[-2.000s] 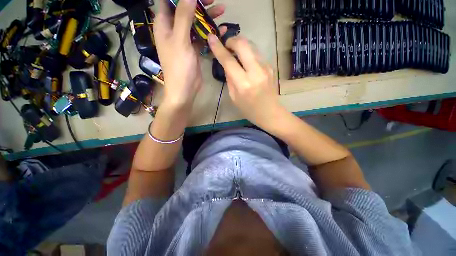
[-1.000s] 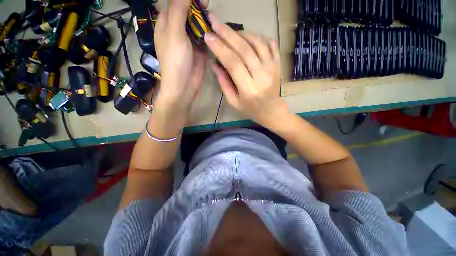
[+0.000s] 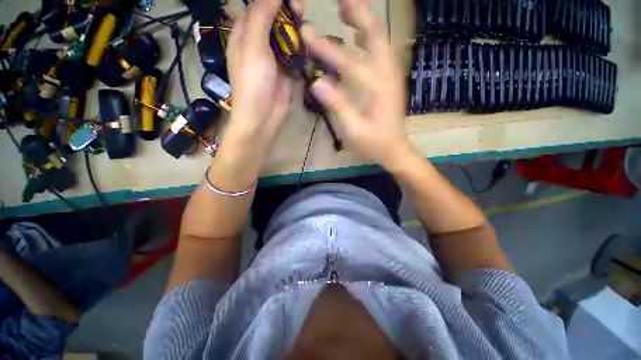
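My left hand (image 3: pixel 257 84) holds a half-assembled unit (image 3: pixel 287 39), a black oblong housing with yellow inner parts and wires showing, near the top edge. My right hand (image 3: pixel 369 88) is blurred, just right of the unit. Its fingers are spread, with thumb and forefinger near the unit's lower end and a black cable (image 3: pixel 330 126) that hangs down between the hands. Whether the right fingers touch the cable is not clear. A thin dark strand (image 3: pixel 307 155) runs down to the bench edge.
A loose heap of half-assembled units (image 3: pixel 116 123) with cables and green boards lies at left. Rows of black covers (image 3: pixel 541 77) stand on a cardboard sheet (image 3: pixel 485 126) at right. The bench has a green edge (image 3: pixel 436 152). Another person's arm (image 3: pixel 39 292) shows at lower left.
My right hand has moved off the unit to the right and its fingers have spread. The black cable now hangs between the hands. My left hand still holds the unit.
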